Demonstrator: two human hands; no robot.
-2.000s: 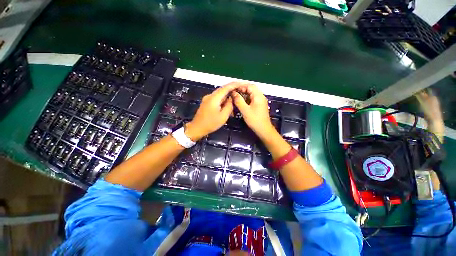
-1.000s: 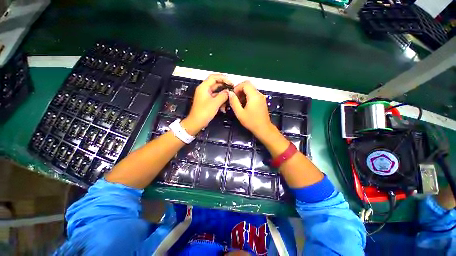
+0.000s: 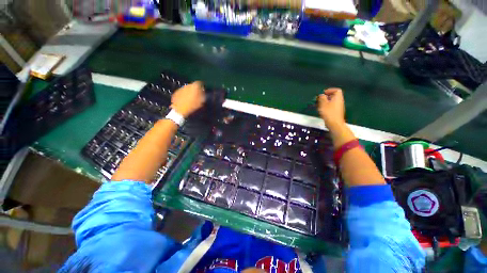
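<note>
My left hand (image 3: pixel 188 99), with a white wristband, is over the upper right part of the left tray (image 3: pixel 128 130); its fingers are blurred and what they hold cannot be told. My right hand (image 3: pixel 332 108), with a red wristband, is above the white strip and belt edge, fingers closed on a small dark unit (image 3: pixel 322 99). The black centre tray (image 3: pixel 261 185) lies between my arms, with white and silvery small parts (image 3: pixel 279 136) scattered in its upper cells. The left tray holds many metallic-looking units.
A fan (image 3: pixel 423 203) with a solder reel (image 3: pixel 414 155) behind it stands at the right, with cables. Stacked black trays (image 3: pixel 50 101) are at the left edge. Blue bins (image 3: pixel 221 25) line the far side of the dark green belt (image 3: pixel 256 69). Black trays lie at upper right.
My hands, earlier together over the centre tray, have parted: left hand to the left tray, right hand out to the right. The view has shifted and now shows the far bins and scattered parts.
</note>
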